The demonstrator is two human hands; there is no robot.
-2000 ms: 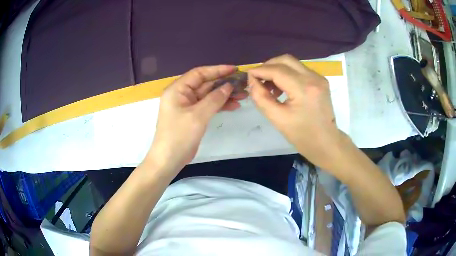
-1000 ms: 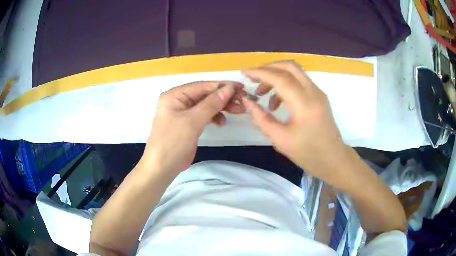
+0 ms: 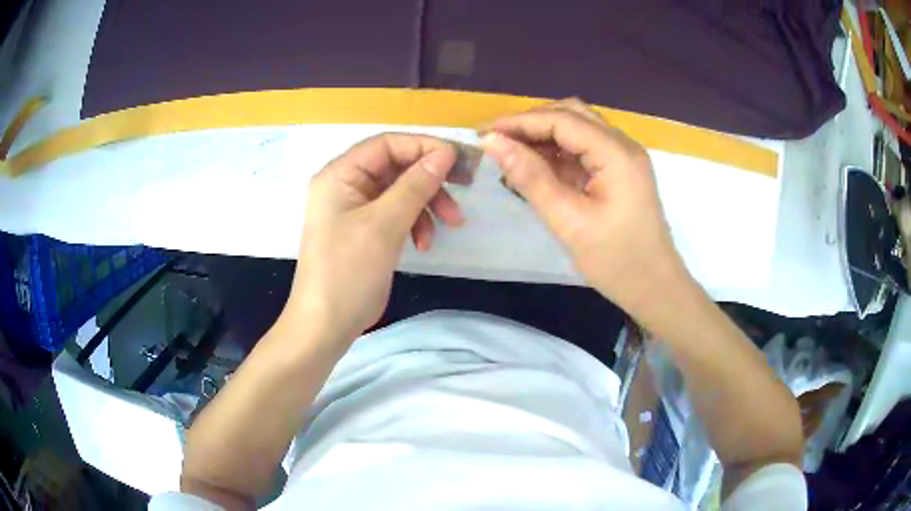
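My left hand pinches a small dark grey-purple patch between thumb and fingers, above the white cloth. My right hand is just right of it with thumb and forefinger together; something small and dark shows under its fingers, too small to name. The long yellow-orange template strip lies along the lower edge of the dark purple garment. A similar small square patch lies on the garment, right of its seam line.
The white-covered table reaches to my body. The iron rests at the right edge, near yellow and red things at upper right. A blue crate is below left, and plastic bags are below right.
My hands have moved apart a little, and the patch now shows flat at my left fingertips. The view has shifted, so the garment and strip appear higher and further right.
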